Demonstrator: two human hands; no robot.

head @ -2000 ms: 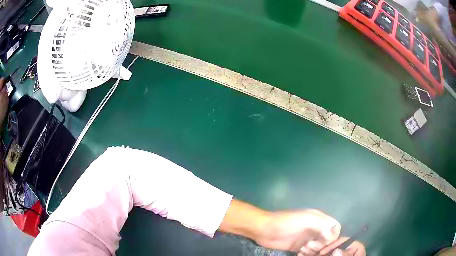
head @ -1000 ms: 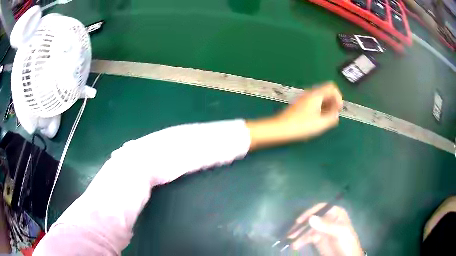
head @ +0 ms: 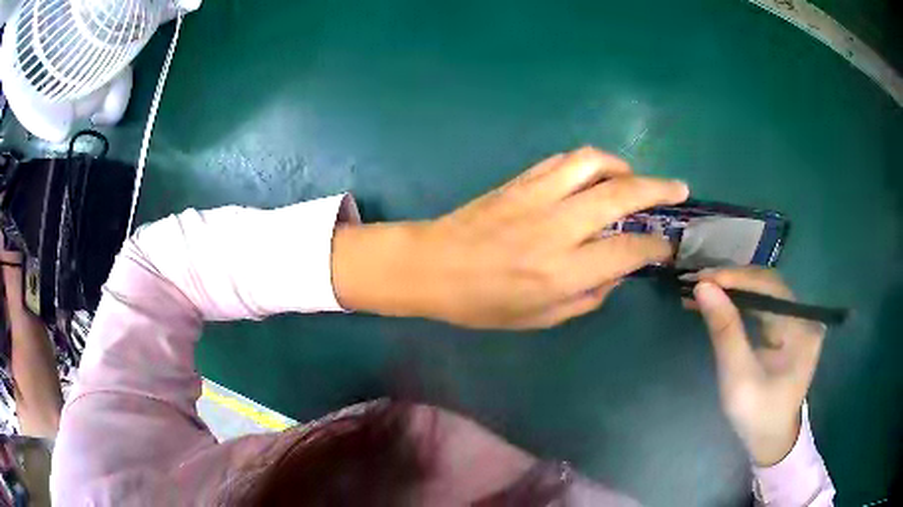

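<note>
An open mobile phone unit (head: 728,240) lies on the green table, right of centre, with a dark frame and a pale grey plate at its right end. My left hand (head: 540,243) lies over the phone's left part, fingers on it, hiding much of the blue and white board. My right hand (head: 762,347) is at the phone's near edge and holds black tweezers (head: 782,303). The tweezer tips are close to the near edge of the phone beside my left fingertips; whether they touch it cannot be told.
A white fan (head: 74,50) stands at the upper left, its white cable (head: 156,119) running down beside a black bag (head: 84,223). Another person's arm (head: 32,356) shows at the left edge. A pale strip (head: 842,40) crosses the upper right corner.
My left hand has come back from the pale strip and now rests on a phone unit. My right hand has moved to the phone with the tweezers. The view has shifted nearer the body.
</note>
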